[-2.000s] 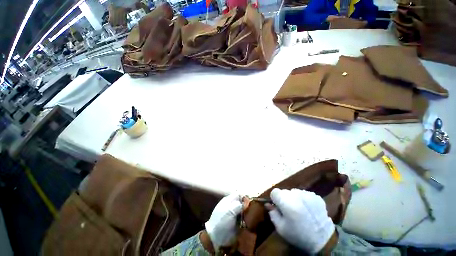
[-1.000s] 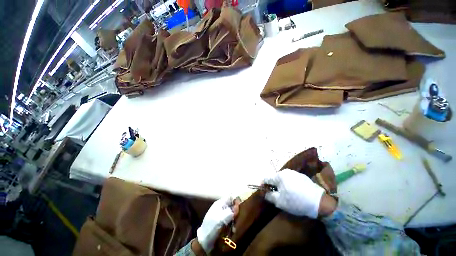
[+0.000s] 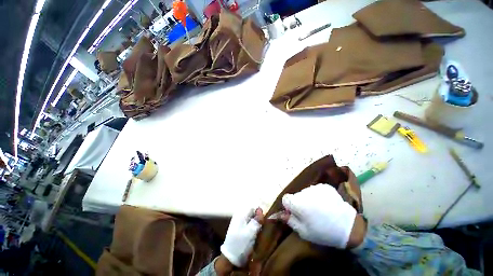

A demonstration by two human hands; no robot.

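Observation:
The brown bag body is held at the table's near edge, its mouth towards me. My left hand, in a white glove with bare fingertips, pinches the bag's edge. My right hand, gloved the same way, is closed just right of it, over the bag. A small shiny tip shows at its fingertips, seemingly the thread snips; the rest is hidden in the hand. The bag's lower part is dark and cut off by the frame.
Right: green-handled tool, tan block, yellow knife, wooden-handled brush, thin stick, tool cup. Left: another cup. Folded bags lie at the back right, crumpled bags at the back left, more bags beside my lap.
The view has shifted and tilted. My right hand's dark tool points showed a second ago and are now mostly hidden. The brass-coloured zipper pull below my left hand no longer shows clearly.

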